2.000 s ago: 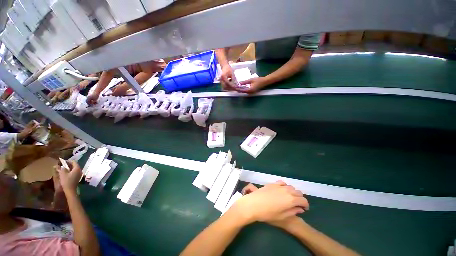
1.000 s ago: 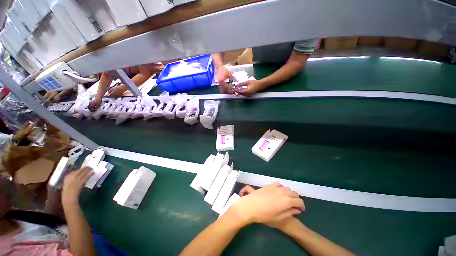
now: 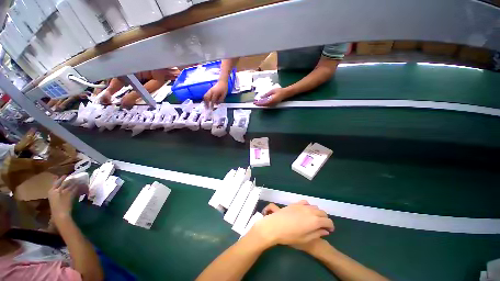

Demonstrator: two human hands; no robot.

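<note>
My left hand (image 3: 301, 222) lies across my right wrist, fingers together and curled over it, no item seen in it. My right hand (image 3: 271, 209) is mostly hidden beneath; only some fingertips show, so its grip is unclear. Just left of my hands, several white cartons (image 3: 240, 202) stand side by side across the near white edge strip, some flaps up. Two open cartons with pink-purple print lie on the belt beyond, one upright in view (image 3: 260, 152) and one tilted (image 3: 311, 161).
Wrapped pieces (image 3: 164, 117) form a row on the belt, near a blue bin (image 3: 200, 80). Another white carton (image 3: 147, 204) stands on the near ledge. People work opposite and at left. A grey shelf beam (image 3: 285, 27) crosses overhead. White boxes (image 3: 492, 271) show at lower right.
The two belt cartons and the wrapped row have moved right. The opposite person's hand has reached to the wrapped row. The left neighbour's hand has shifted. My hands have barely moved.
</note>
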